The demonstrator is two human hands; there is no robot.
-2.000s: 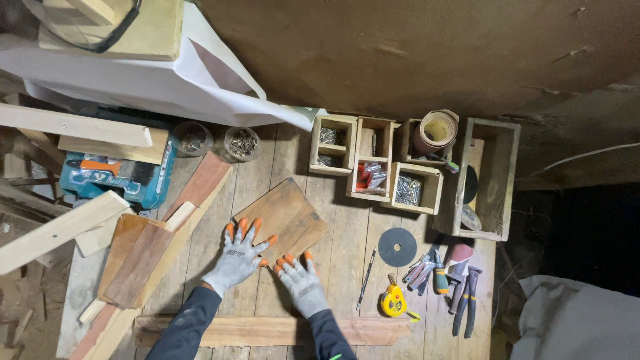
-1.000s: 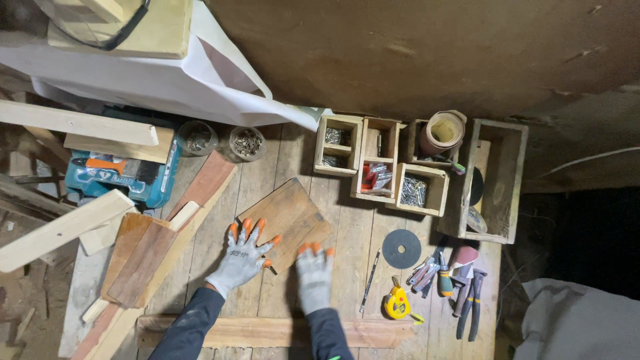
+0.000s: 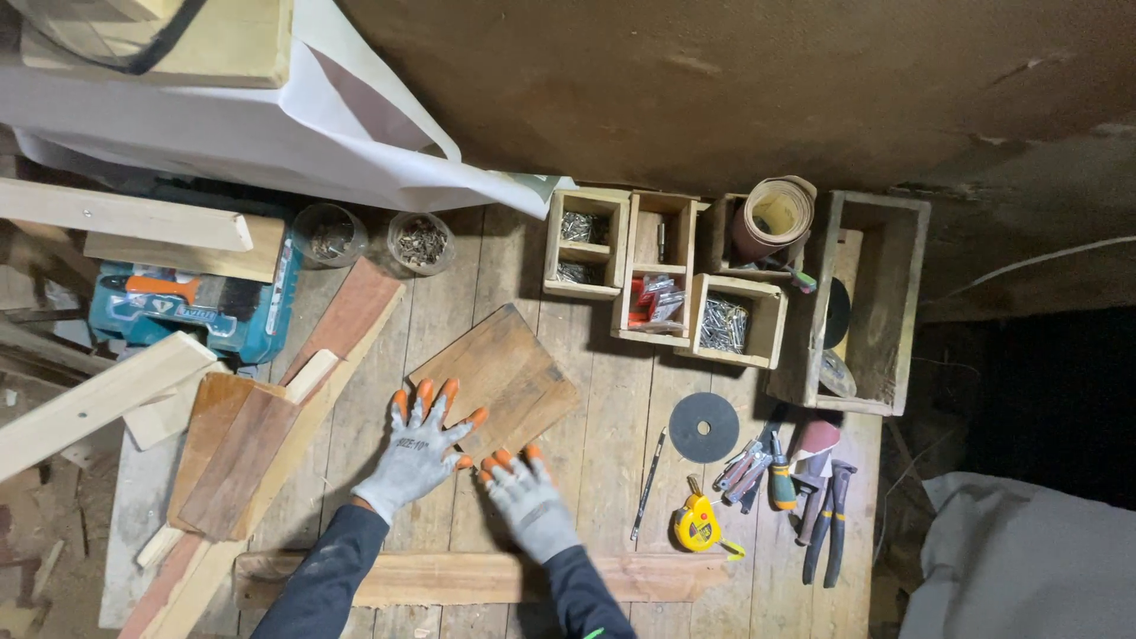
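Note:
A flat brown wooden board [image 3: 510, 373] lies turned at an angle on the plank workbench [image 3: 612, 497]. My left hand [image 3: 417, 453], in a grey work glove with orange fingertips, rests spread on the board's lower left edge. At its lower corner is my right hand [image 3: 524, 497], gloved alike, its fingertips near or on the edge; contact cannot be told for sure. Below both hands a long wooden strip [image 3: 444, 579] lies crosswise, partly behind my forearms. To the right are a pencil [image 3: 649, 484], a yellow tape measure [image 3: 697, 522] and a black abrasive disc [image 3: 704, 428].
Wooden boxes of nails and screws [image 3: 724, 325] line the back, beside a long wooden box [image 3: 919, 302]. Pincers [image 3: 830, 524] and a screwdriver [image 3: 781, 479] lie at right. Stacked wood offcuts [image 3: 240, 461], a teal tool case [image 3: 257, 342] and plastic cups [image 3: 421, 243] stand at left.
My right hand has moved from the board's lower right part down to its lower corner. My left hand stays on the board's left side.

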